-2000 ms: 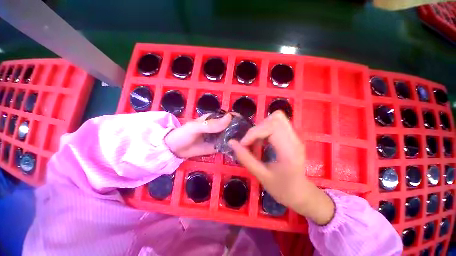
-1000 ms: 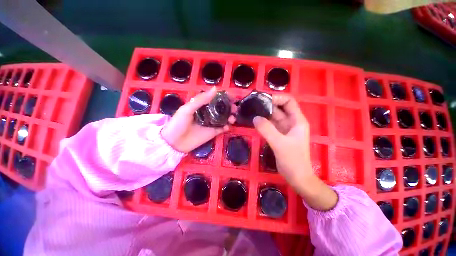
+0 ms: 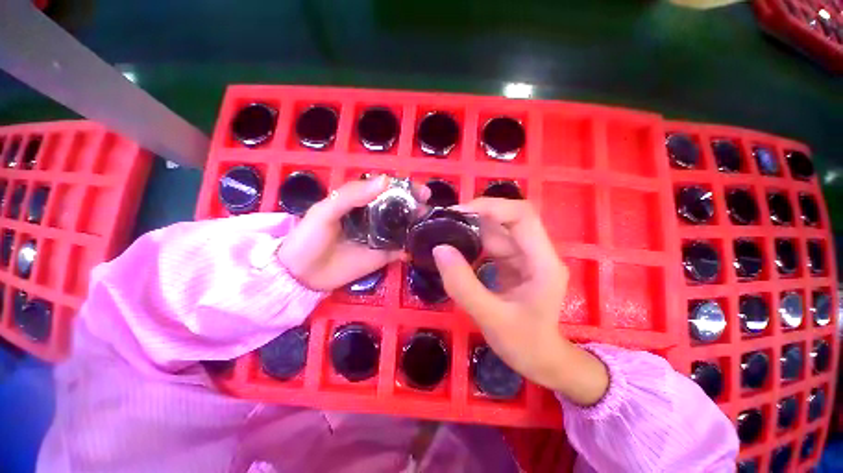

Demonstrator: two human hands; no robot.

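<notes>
My left hand (image 3: 325,242) holds a small stack of round watch heads (image 3: 392,216) on edge, with a shiny silvery, glinting face towards my right hand. My right hand (image 3: 507,282) holds a glossy black watch head (image 3: 444,242) between thumb and fingers, thumb on its face, close beside the stack. Both hands are above the middle of the red foam tray (image 3: 370,397), whose square pockets hold black discs such as the one at the top left (image 3: 253,124). Pockets at the tray's right are empty. My hands hide some middle pockets.
Partly filled red trays lie at the left (image 3: 102,185) and right (image 3: 679,268) of the main tray. A grey slanted post (image 3: 102,78) crosses the upper left. Behind is a dark green glossy surface (image 3: 370,46), with another red tray (image 3: 804,32) at the far upper right.
From two seconds ago, my hands have parted slightly, and a black disc shows in my right hand. Since one second ago, that disc has moved down and left, and the left-hand stack shows a brighter face.
</notes>
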